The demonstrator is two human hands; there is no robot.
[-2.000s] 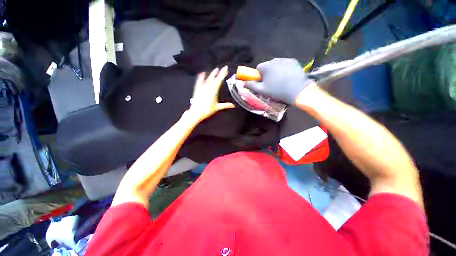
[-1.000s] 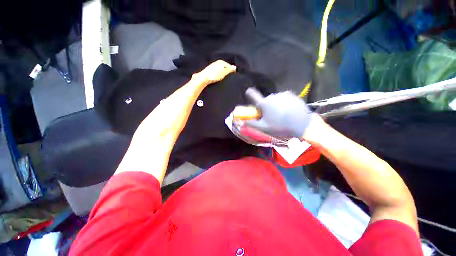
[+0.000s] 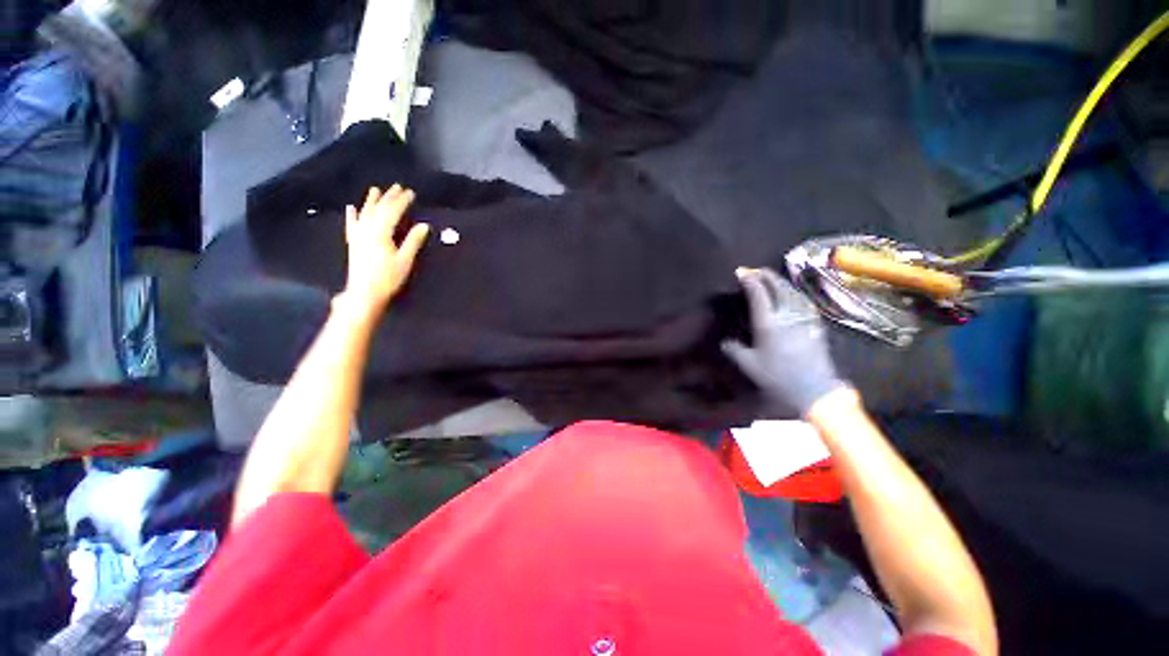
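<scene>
The black garment [image 3: 564, 276] lies spread over the dark padded sleeve board [image 3: 250, 314], whose rounded end shows at left. Two small pale buttons [image 3: 449, 236] show on the cloth. My bare left hand [image 3: 381, 250] rests on the garment near the buttons, fingers spread. My right hand [image 3: 785, 340], in a grey glove, is at the garment's right end, fingers apart; whether it pinches cloth cannot be told. The steam iron [image 3: 865, 288] stands just beyond my right hand, not held, its orange-yellow handle [image 3: 897, 272] bare.
A pale hose [image 3: 1077, 277] runs right from the iron, and a yellow hose [image 3: 1061, 154] curves above it. A red item with white paper [image 3: 820, 482] lies at the near edge. A pale bar [image 3: 385, 64] stands at upper left. Green bags [image 3: 1102, 346] are at right, piled clothes at left.
My right hand has let go of the iron, which now rests farther right, and has moved to the garment. My left hand has moved left and opened flat. The view has shifted.
</scene>
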